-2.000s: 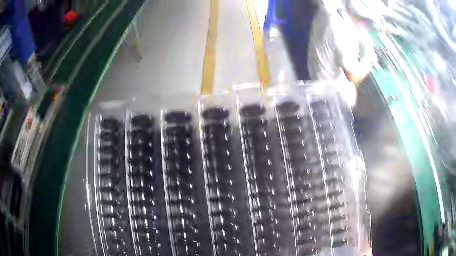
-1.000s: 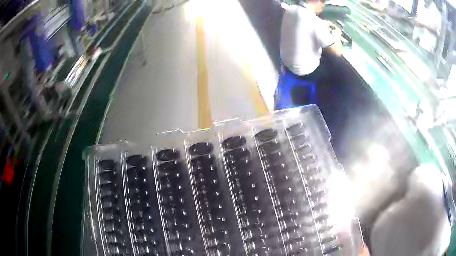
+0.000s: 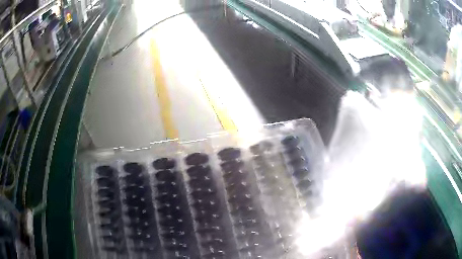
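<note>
A large clear plastic tray [image 3: 316, 136] fills the lower middle of the view, with its far edge up and its near part cut off by the bottom edge. Dark round parts [image 3: 196, 159] stand packed edge-on in several rows in it. Strong glare washes out the tray's right side. Neither of my hands can be made out; the places where the tray's near sides would be held are cut off or lost in glare.
A person in white [image 3: 380, 136] stands close at the right, blurred by glare. A green-edged line bench [image 3: 55, 152] runs along the left, another [image 3: 446, 172] along the right. Yellow lines [image 3: 164, 101] mark the floor ahead. A dark cable [image 3: 147, 28] crosses the upper left.
The view has moved forward along the aisle with the tray still in front. The yellow lines have shifted left. The seated person seen ahead is gone from that spot; a white-clad person is near at right.
</note>
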